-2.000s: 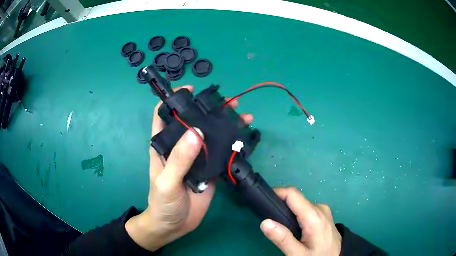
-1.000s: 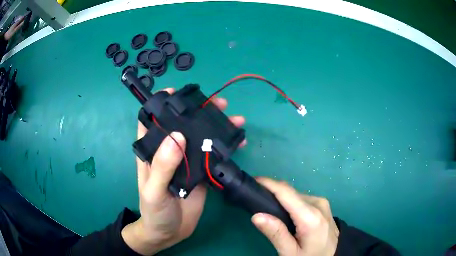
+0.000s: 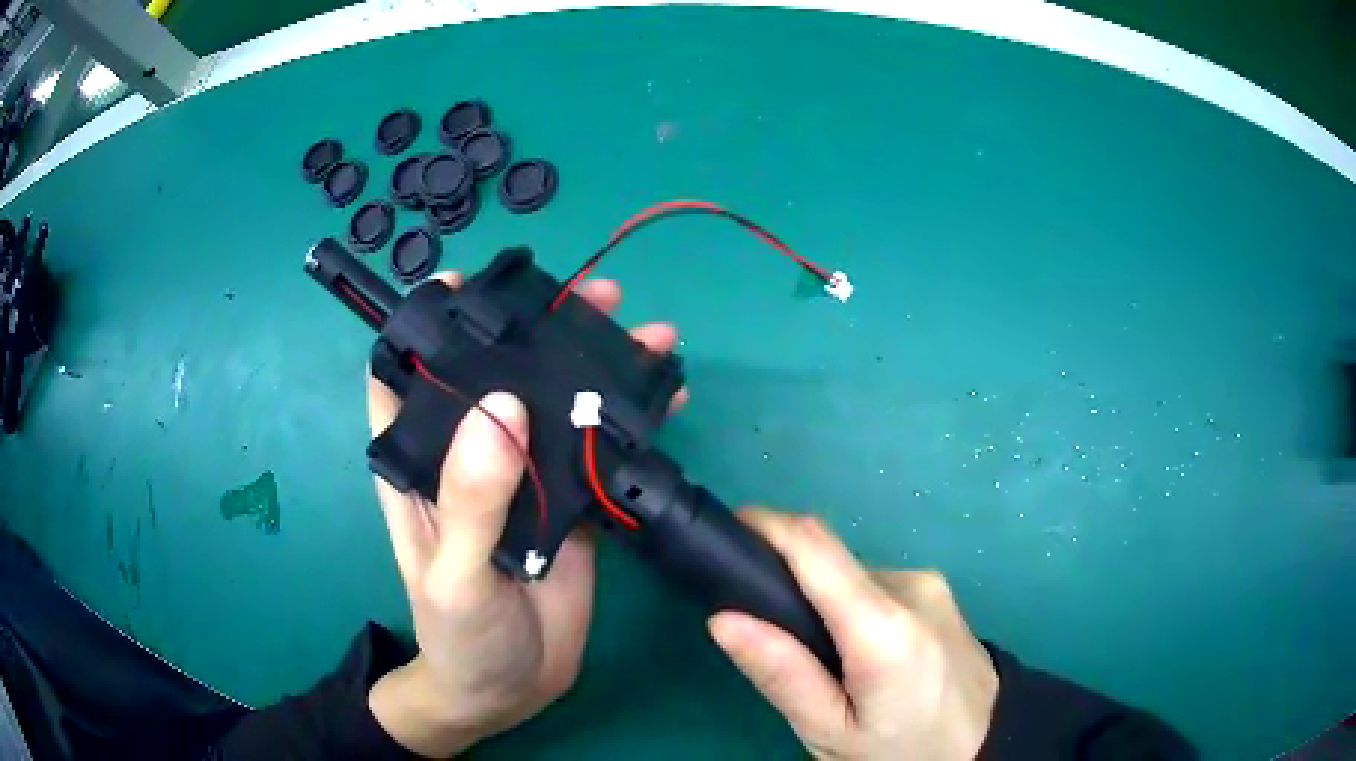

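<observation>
My left hand [image 3: 483,565] holds the black housing [image 3: 513,379] from below, thumb on its flat face. The slotted shaft [image 3: 351,283] sticks out at the housing's upper left. My right hand [image 3: 870,647] grips the black handle tube [image 3: 729,558], whose upper end meets the housing's lower right edge; whether it is seated I cannot tell. A short red lead with a white connector [image 3: 588,409] lies at the tube's end over the housing. A red-and-black lead [image 3: 677,208] arches right to another white connector [image 3: 839,284]. A thin lead under my thumb ends at a small white plug [image 3: 536,564].
Several round black caps [image 3: 446,179] lie loose on the green bench top [image 3: 1011,298] behind the housing. Black parts [image 3: 21,320] stand at the far left edge. A white rail [image 3: 1101,42] with a post [image 3: 127,52] runs along the back. A dark object [image 3: 1346,409] shows at the right edge.
Both hands have moved left in the picture with the housing and tube. The tube's end and its short lead have come closer to the middle of the housing. The grips look unchanged.
</observation>
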